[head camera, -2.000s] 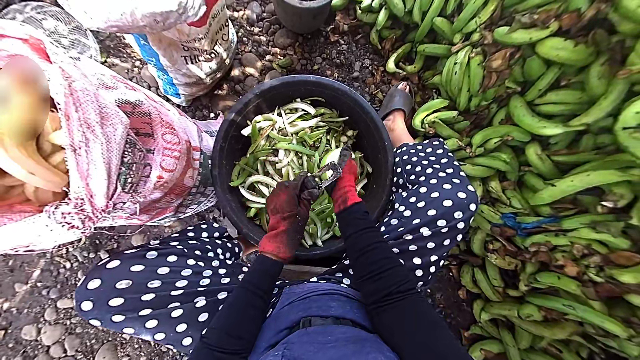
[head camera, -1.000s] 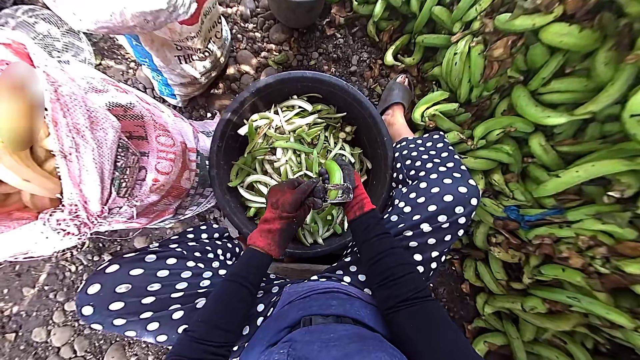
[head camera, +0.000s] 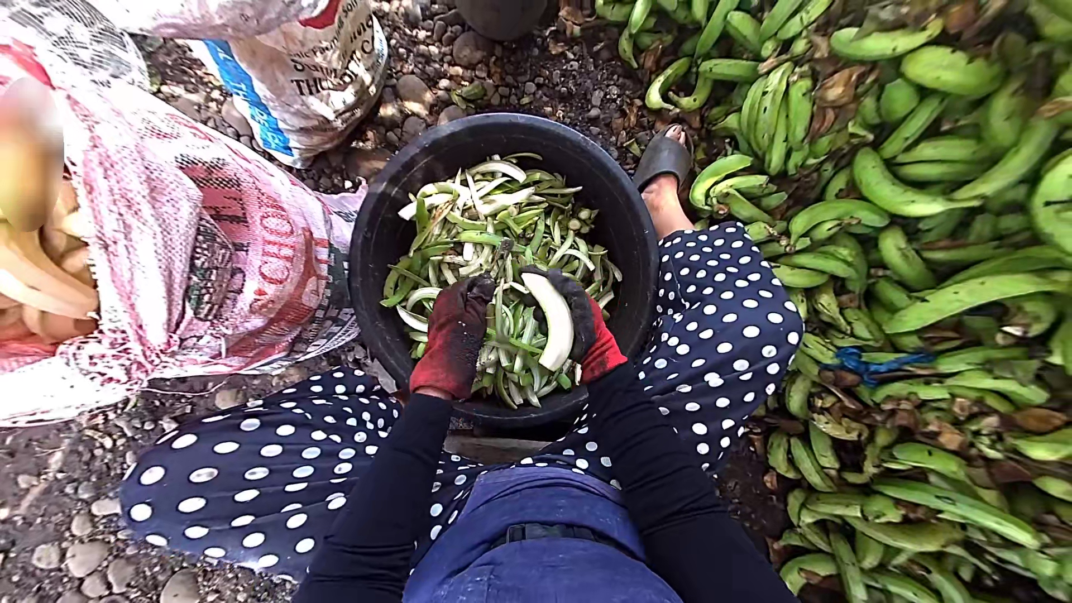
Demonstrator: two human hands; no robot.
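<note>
Both my hands wear red gloves with dark, stained fingers, over a black plastic tub point(head camera: 377, 201). My right hand point(head camera: 586, 331) holds a peeled, whitish green banana point(head camera: 551, 320), its curve lying along the palm. To its left, apart from the banana, my left hand point(head camera: 456, 335) is curled with its back up; whether it holds a tool is hidden. Green and white banana peels point(head camera: 502, 234) fill the tub beneath both hands.
Unpeeled green bananas point(head camera: 955, 310) are heaped on the right, with a blue strip point(head camera: 879, 364) among them. An open pink woven sack point(head camera: 159, 209) of peeled bananas point(head camera: 42, 276) stands left. Behind are a white sack point(head camera: 310, 75) and a dark container point(head camera: 502, 12). My sandalled foot point(head camera: 666, 167) is beside the tub.
A second ago the banana between my hands still showed green peel; now it is whitish. My hands, close together before, have moved apart, and the banana is in my right hand.
</note>
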